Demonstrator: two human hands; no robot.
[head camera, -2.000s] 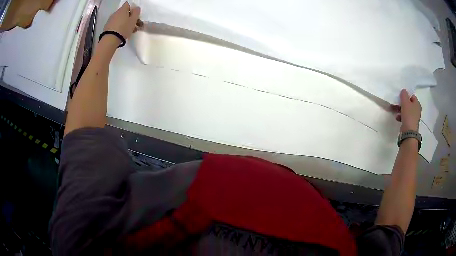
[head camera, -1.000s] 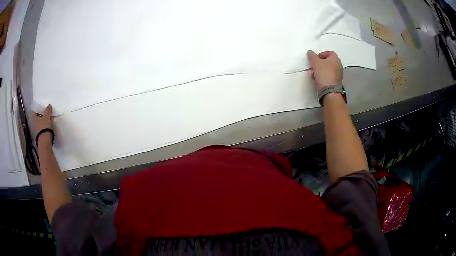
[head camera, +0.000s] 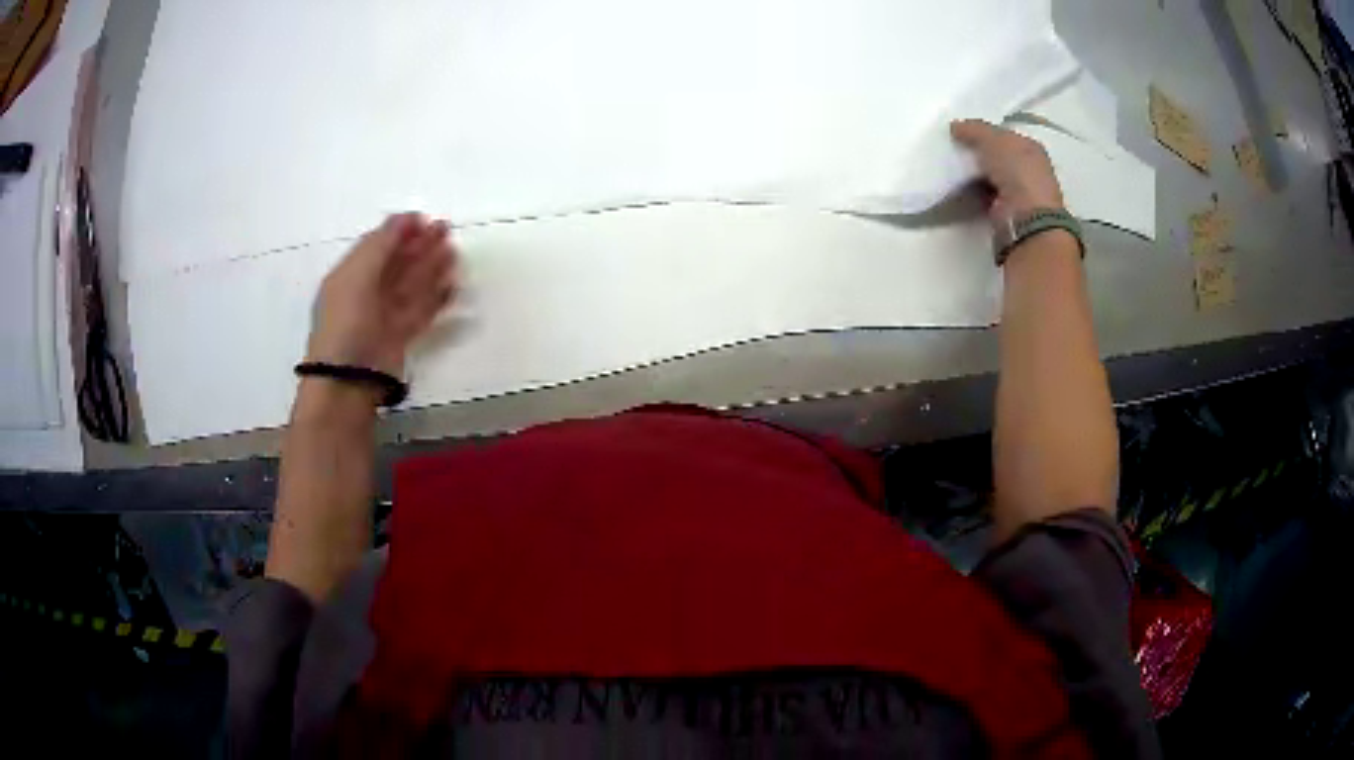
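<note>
A large white cloth panel (head camera: 564, 104) lies over another white panel (head camera: 624, 297), whose curved lower edge shows along the near side of the table. My right hand (head camera: 1014, 171) is at the upper panel's near right edge, with the cloth pinched between thumb and fingers and slightly raised and creased there. My left hand (head camera: 389, 290) is blurred, over the left part of the lower panel near the upper panel's edge. Its fingers are loosely bent and nothing shows in it.
Tan paper tickets (head camera: 1213, 282) lie on the grey table (head camera: 1143, 319) at the right, near a long grey strip (head camera: 1241, 67). Black-handled shears (head camera: 103, 394) lie at the left, beside more white material (head camera: 33, 342). A small black block (head camera: 15, 158) is at the far left. A red crate (head camera: 1170, 631) stands below.
The raised upper panel has come down nearly flat over the lower one. My left hand has let go of its left corner and moved right. My right hand stays at the right edge.
</note>
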